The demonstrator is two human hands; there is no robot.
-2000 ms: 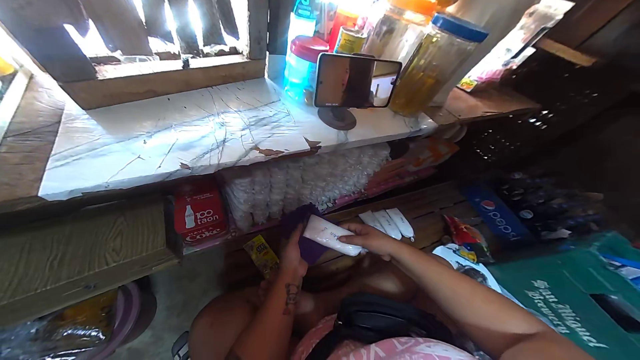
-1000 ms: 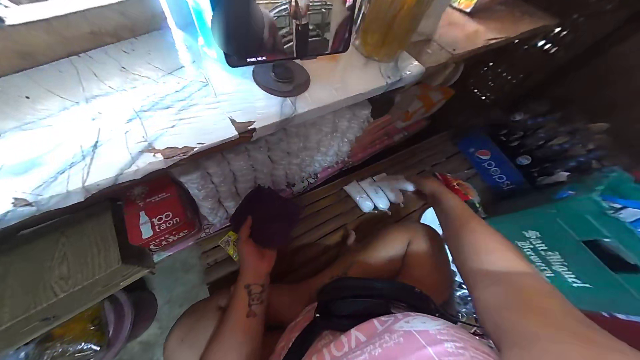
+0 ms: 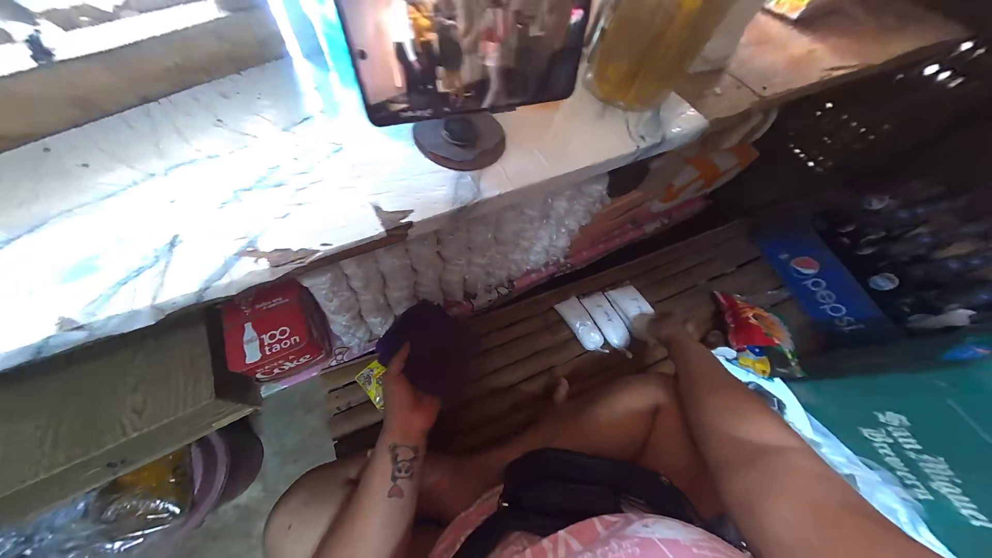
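My left hand (image 3: pixel 412 395) holds a dark purple cloth-like item (image 3: pixel 435 349), low in front of the shelf below the counter. My right hand (image 3: pixel 665 327) reaches to the slatted wooden bench and touches the end of the rightmost of three filled white plastic packets (image 3: pixel 604 318), which lie side by side. Its fingers are blurred, so their grip does not show clearly. Many small white filled bags (image 3: pixel 465 267) stand packed under the counter. A yellow sachet (image 3: pixel 373 383) lies just left of my left hand.
Above is a marble-patterned counter (image 3: pixel 194 194) with a tablet or phone (image 3: pixel 473 58) on a round stand and a jar (image 3: pixel 647 54). A red Coke box (image 3: pixel 273 332) sits left; a red packet (image 3: pixel 750 329), blue Pepsi crate (image 3: pixel 821 279) and green crate (image 3: pixel 907 442) are right.
My right hand has left the white packet held at my left hand two seconds ago and moved right to the packets on the bench. The view has moved closer to the counter.
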